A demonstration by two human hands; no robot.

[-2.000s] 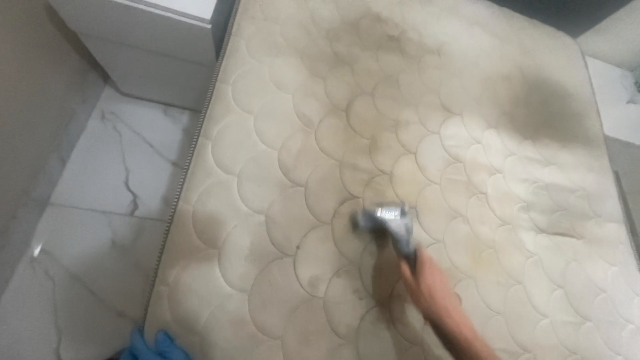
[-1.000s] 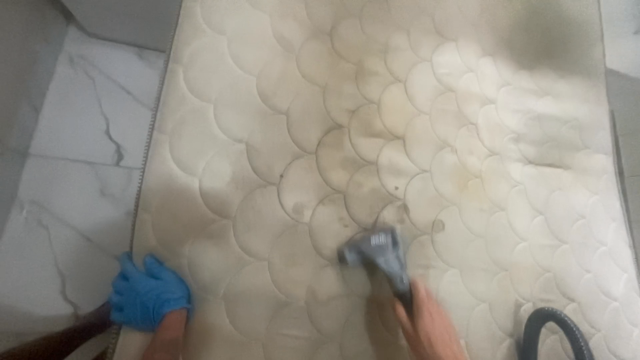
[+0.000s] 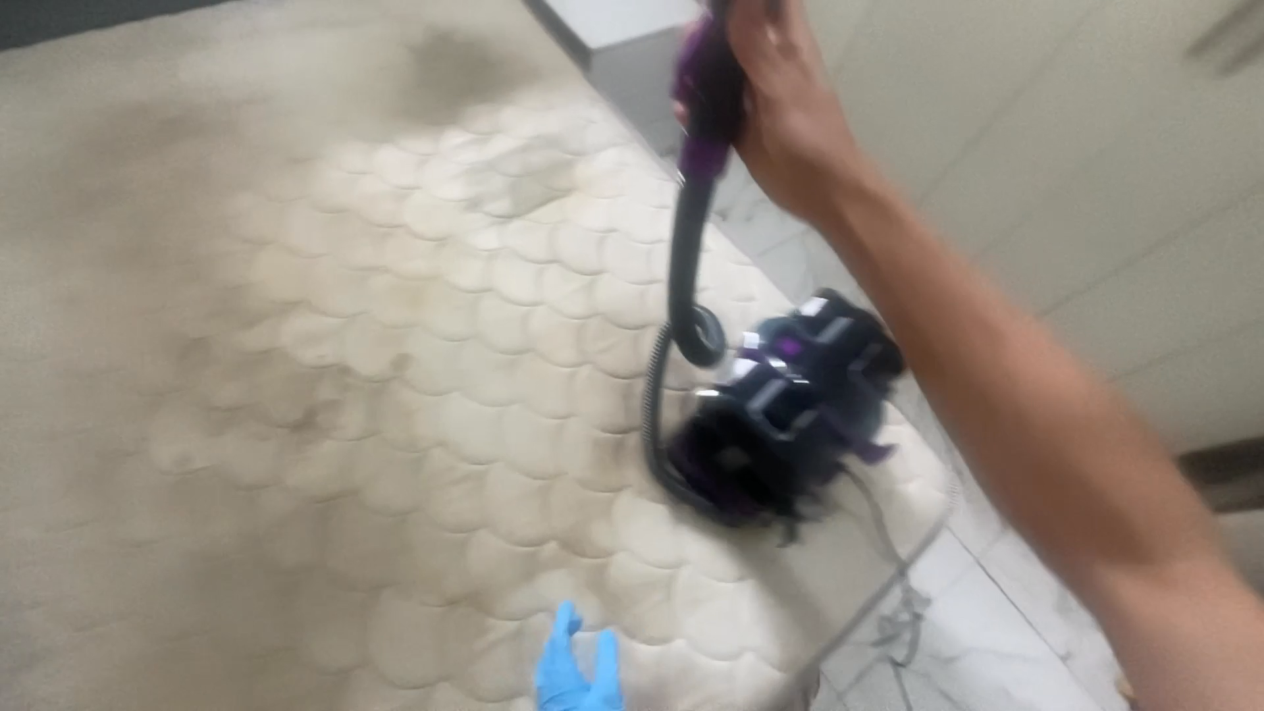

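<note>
My right hand [image 3: 785, 109], bare, is raised at the top and grips the purple and black handle [image 3: 709, 94] of a vacuum hose. From the handle the grey hose [image 3: 688, 257] hangs down to a black and purple portable spot cleaner [image 3: 785, 405], blurred, on the right part of a quilted mattress [image 3: 474, 395]. The cleaning head at the handle's far end is out of view. My left hand [image 3: 578, 667], in a blue glove, is at the bottom edge over the mattress, fingers apart and holding nothing. Brown stains mark the mattress.
A power cord [image 3: 874, 513] runs from the machine over the mattress edge to a loose bundle beside it. Marble-look floor tiles [image 3: 968, 612] lie at the right. Pale panelled cabinet fronts [image 3: 1047, 178] stand beyond, and a white-topped unit [image 3: 622, 25] is at the top.
The view has swung to the right, bringing the machine into sight. My right hand has lifted the hose handle off the mattress, where the cleaning head was one second ago.
</note>
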